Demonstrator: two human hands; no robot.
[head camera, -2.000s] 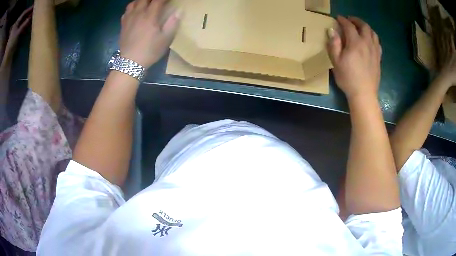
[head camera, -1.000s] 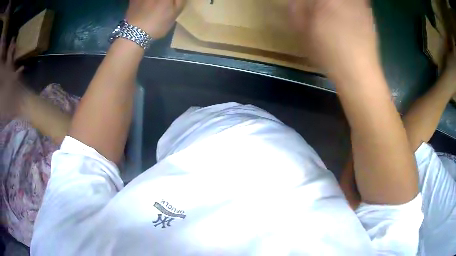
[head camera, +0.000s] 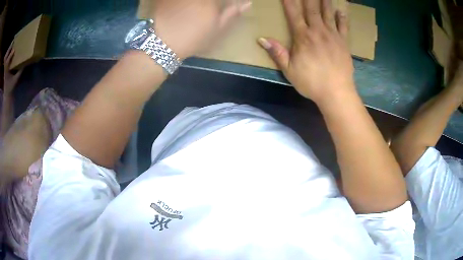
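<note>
A tan cardboard box blank (head camera: 238, 48) lies flat on the green table at the top of the view, its far part cut off by the frame edge. My right hand (head camera: 320, 51) rests on it, palm down with fingers spread and thumb out. My left hand (head camera: 195, 23), with a metal watch on the wrist, is blurred over the left part of the blank. Its fingers point right, and whether it touches the cardboard is unclear. A notched cardboard end (head camera: 363, 31) sticks out to the right of my right hand.
The green table (head camera: 91, 33) has a pale front edge. At the left stands a closed brown box (head camera: 30, 43) with a neighbour's hand at it. At the right, another person's forearm (head camera: 431, 111) reaches to cardboard (head camera: 440, 45) at the table's edge.
The raised wall along the blank's near edge no longer shows; the cardboard there looks flat. Both hands have moved inward over the blank. A brown box has appeared at the left.
</note>
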